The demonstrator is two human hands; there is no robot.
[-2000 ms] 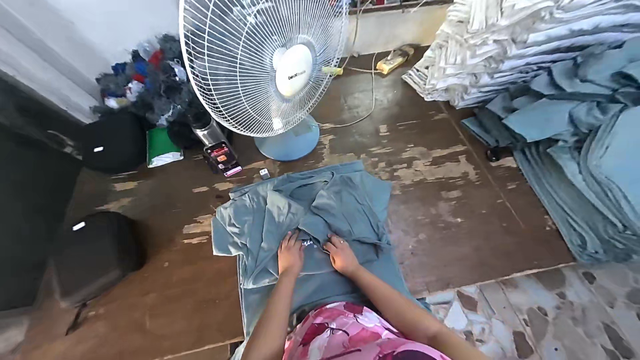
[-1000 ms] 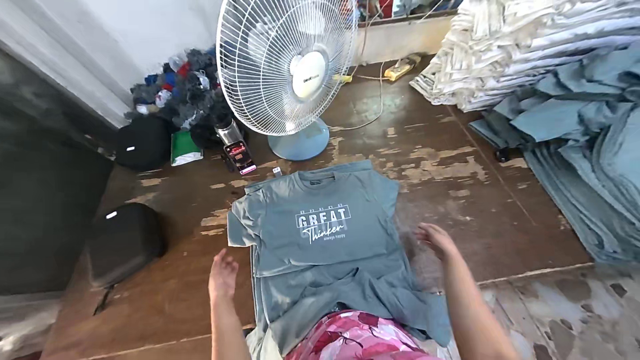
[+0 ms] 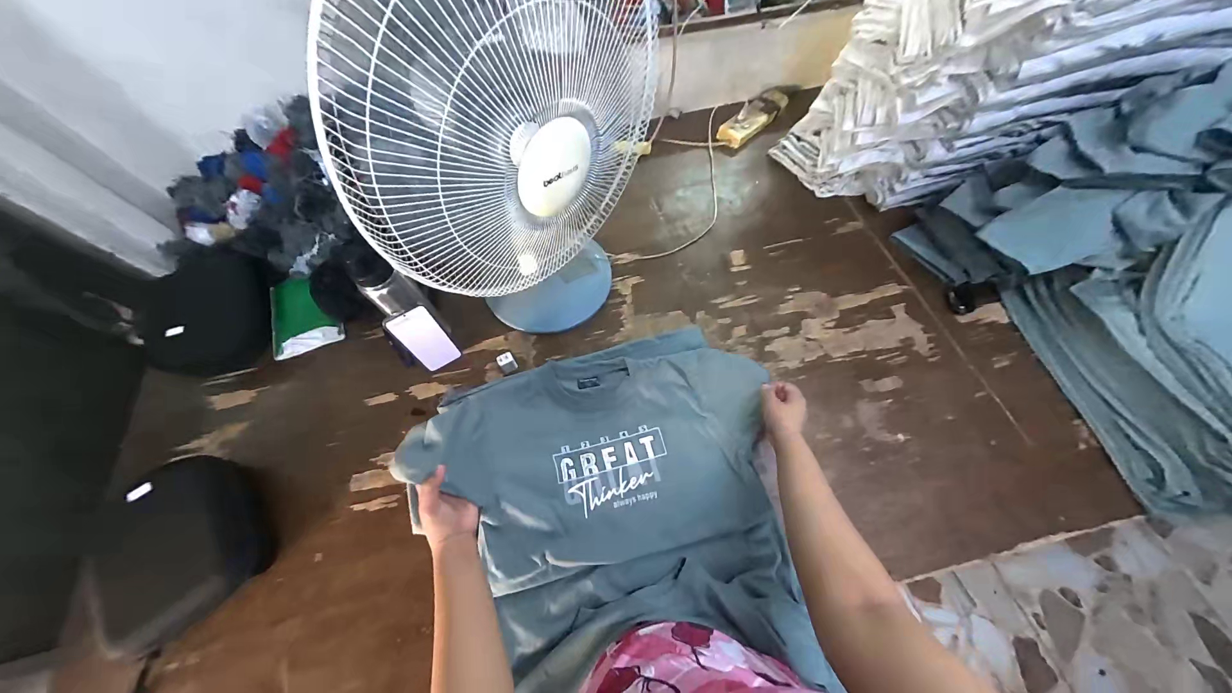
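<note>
A grey-green T-shirt (image 3: pixel 616 520) with white printed lettering on its chest lies face up on the wooden board, its collar away from me. Beneath it, more grey-green fabric (image 3: pixel 664 345) shows past the shoulders. My left hand (image 3: pixel 448 510) grips the edge of the left sleeve between thumb and fingers. At the other side, my right hand (image 3: pixel 784 409) pinches the end of the right sleeve. The lower part of the shirt is rumpled near my pink patterned clothing (image 3: pixel 688 659).
A white fan (image 3: pixel 553 168) on a blue base stands just beyond the shirt. Nearby are a phone (image 3: pixel 423 339) and a small white plug (image 3: pixel 506 363). Stacks of grey-green fabric (image 3: pixel 1107 385) and white fabric (image 3: pixel 962 106) rise on the right. Black cases (image 3: pixel 183 549) sit at left.
The shirt was bunched up two seconds ago, then spread with its print showing. My hands, apart from it one second ago, have moved in and taken hold of both sleeves.
</note>
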